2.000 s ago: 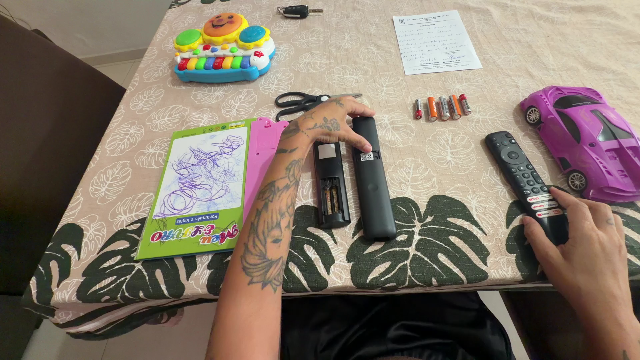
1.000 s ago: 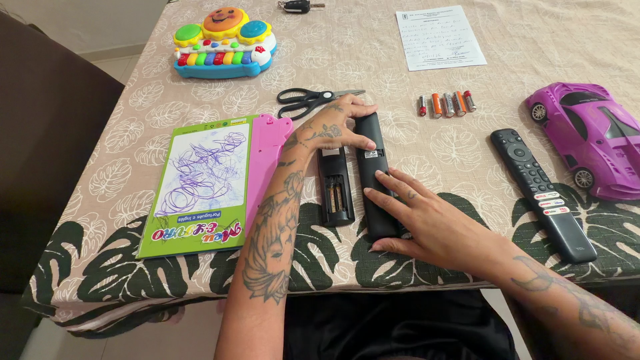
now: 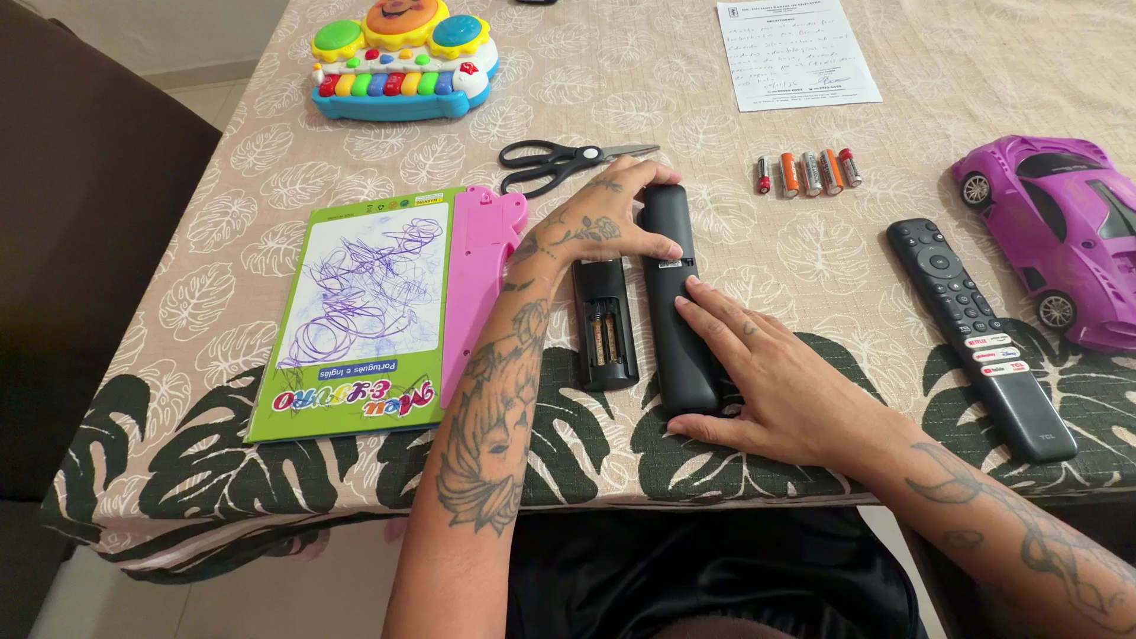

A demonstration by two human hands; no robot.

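Observation:
A black remote control point(image 3: 676, 346) lies face down on the patterned tablecloth. My left hand point(image 3: 612, 217) grips its far end, thumb near the battery cover's edge. At the near end, my right hand point(image 3: 763, 377) holds it between the fingers and the thumb. Just left of it lies a shorter remote control point(image 3: 607, 328) with its compartment uncovered and batteries inside, its far end partly hidden by my left hand. A third remote control point(image 3: 976, 333), buttons up, is further right. Several loose batteries point(image 3: 809, 173) stand in a row beyond my hands.
Black-handled scissors point(image 3: 555, 161) lie beyond my left hand. A children's activity book point(image 3: 364, 311) with a pink plastic part is at the left. A toy piano point(image 3: 399, 84) and a written sheet of paper point(image 3: 799, 53) are farther back. A purple toy car point(image 3: 1061, 240) sits at the right.
My right hand has left the remote control at the right and moved left onto the face-down one. My left hand has stayed at that one's far end.

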